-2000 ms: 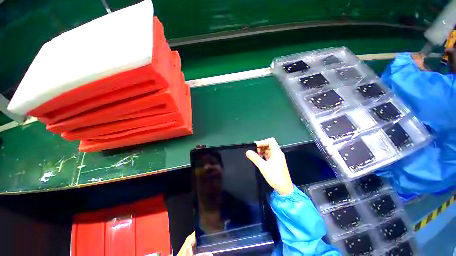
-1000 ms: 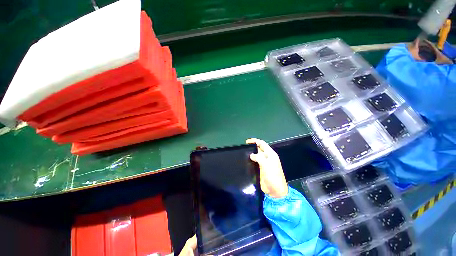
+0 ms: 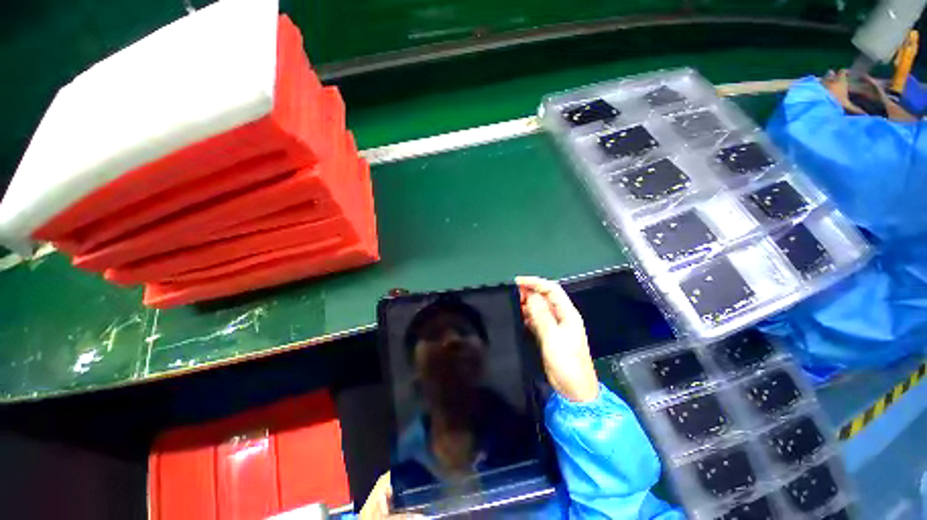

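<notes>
A glossy black tablet screen assembly (image 3: 462,396) is held up below the bench edge, its face towards me and mirroring a person. A clear strip shows across its lower end. My right hand (image 3: 559,335) grips its upper right edge with thumb and fingers, bare, with a blue sleeve. My left hand (image 3: 381,503) holds its lower left corner and is mostly cut off by the bottom edge of the picture.
Red trays (image 3: 254,234) stand stacked on the green bench (image 3: 478,213) at left, topped by a white foam sheet (image 3: 152,112). Clear blister trays (image 3: 732,229) with small dark boards lie at right. A person in blue (image 3: 854,163) is beyond. Red blocks (image 3: 244,462) lie below the bench.
The screen has tilted slightly, so the reflection on its face has changed. My right hand has shifted slightly along its right edge. A pale edge now shows at the bottom, near the red blocks.
</notes>
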